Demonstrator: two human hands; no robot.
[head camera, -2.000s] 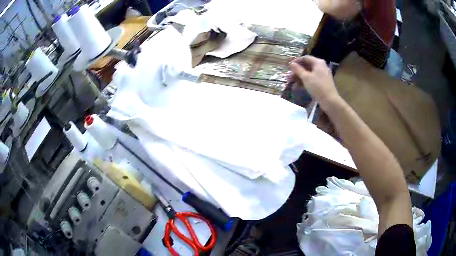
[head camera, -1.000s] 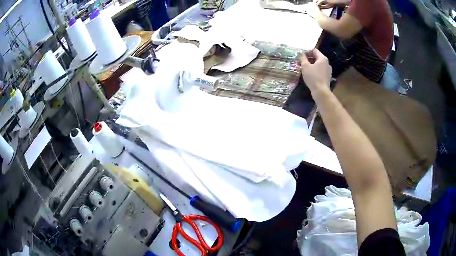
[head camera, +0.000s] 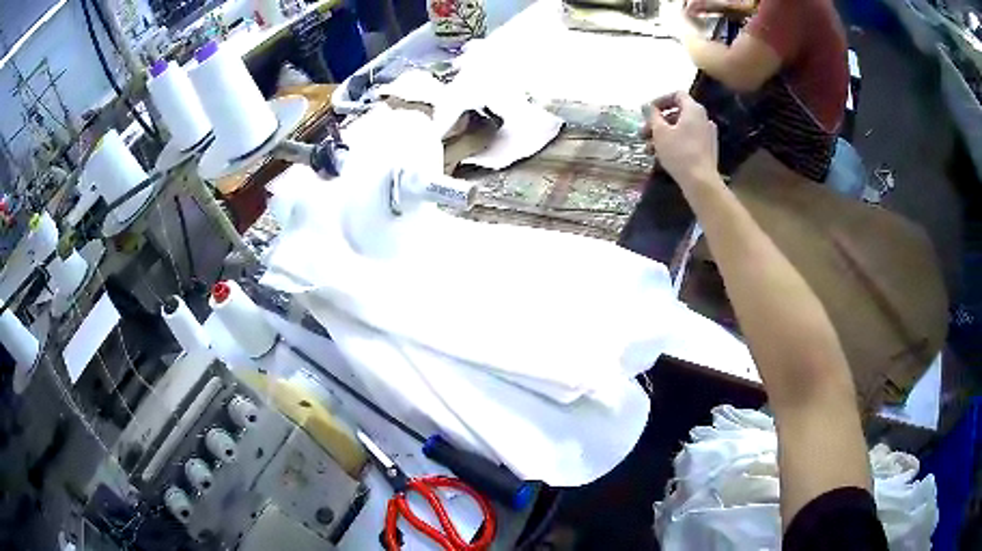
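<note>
My right hand (head camera: 683, 138) reaches forward over the far right edge of the table, its fingers curled together. Something small and pale may be at its fingertips; I cannot tell. My left hand is not in view. White fabric pieces (head camera: 485, 291) lie in a large heap on the table in front of me. The overlock machine (head camera: 237, 452) is at lower left, with ribbed dials. Scissors with red handles (head camera: 439, 517) and a long screwdriver with a dark blue handle (head camera: 474, 470) lie right of it.
Thread cones (head camera: 228, 102) stand at left. A worn, patterned board (head camera: 565, 194) lies beyond the fabric. A brown sheet (head camera: 835, 269) is at right, with bundled white pieces (head camera: 721, 474) below. A person in a dark red top (head camera: 802, 54) sits at the upper right.
The camera view has shifted, so the machine and table sit lower and further right, and more of the other person shows. My right hand stays extended with its fingers curled.
</note>
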